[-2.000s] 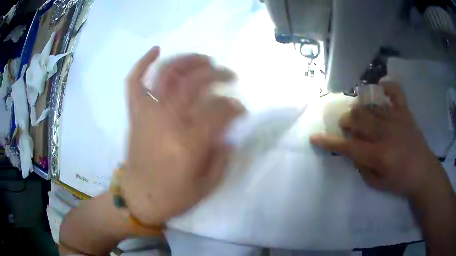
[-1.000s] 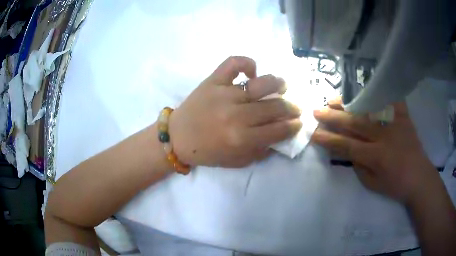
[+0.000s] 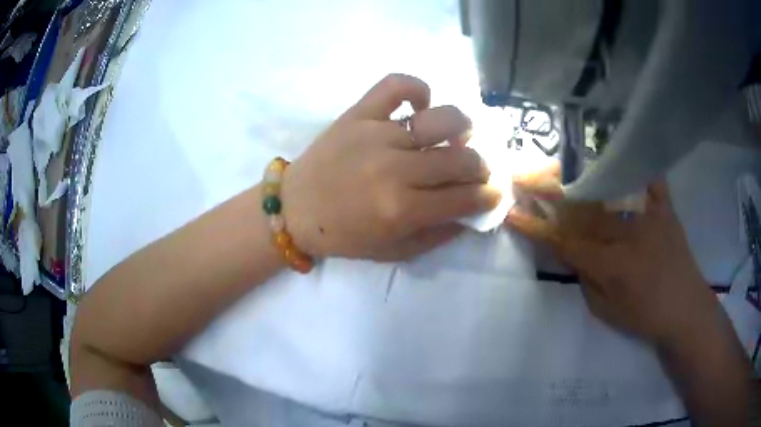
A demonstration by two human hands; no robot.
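My left hand (image 3: 392,183), with a ring and a bead bracelet, lies palm down with its fingertips on a small white piece (image 3: 488,218) in the lamp glare. My right hand (image 3: 605,238) meets it from the right, its fingertips at the same piece's right edge, partly behind the machine head (image 3: 576,58). The presser foot area (image 3: 534,125) shows as shiny metal just above the fingertips; the needle itself is lost in glare. A larger white fabric (image 3: 451,334) spreads below both hands over the table's front edge.
Ragged white fabric strips (image 3: 52,138) hang at the far left by a plastic-wrapped rack (image 3: 82,142). The white table (image 3: 183,100) extends behind my left hand. A slim dark tool (image 3: 750,225), perhaps tweezers or snips, lies at the right edge.
My left hand has come from the left to the small piece near the foot. Over the last second both hands have stayed close together, and less of the small piece shows now.
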